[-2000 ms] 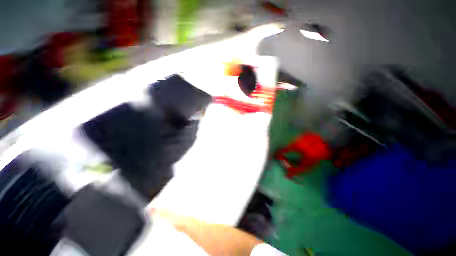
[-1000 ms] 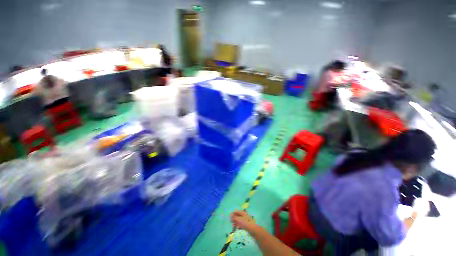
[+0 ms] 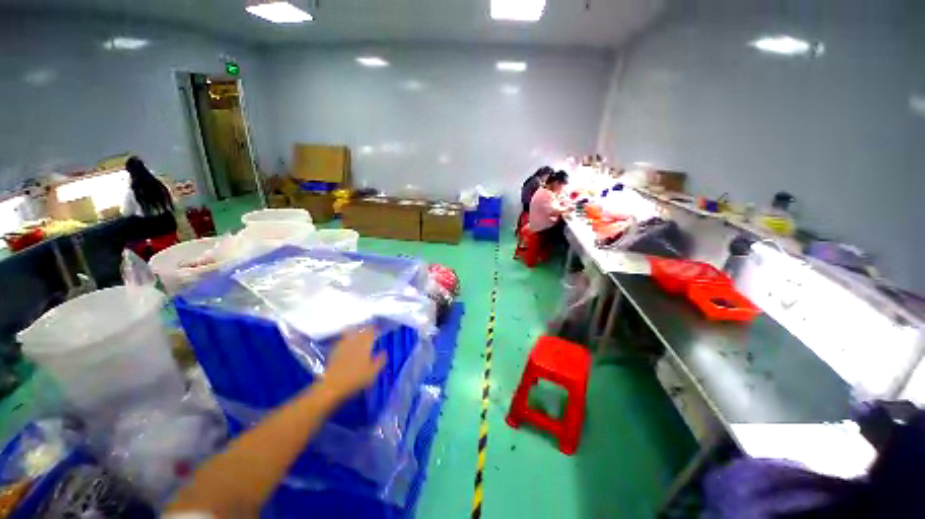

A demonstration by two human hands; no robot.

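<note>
My left hand (image 3: 353, 363) reaches in on a bare forearm from the lower left. It is over the near top edge of a blue plastic crate stack (image 3: 243, 350). Clear plastic film (image 3: 314, 284) lies on top of the stack and hangs down its side. The fingers are blurred against the film and crate, so I cannot tell whether they touch or grip anything. My right hand is not in view.
White tubs (image 3: 91, 335) stand left of the crates. A red stool (image 3: 553, 390) stands on the green floor beside a yellow-black line (image 3: 487, 405). A long bench with red baskets (image 3: 720, 299) runs along the right. People sit further back. Dark purple fabric is at lower right.
The view has swung from the bench with black cases to the room and crate stack. The stack is now much nearer. My left hand now reaches over it; the seated person in purple is mostly out of view.
</note>
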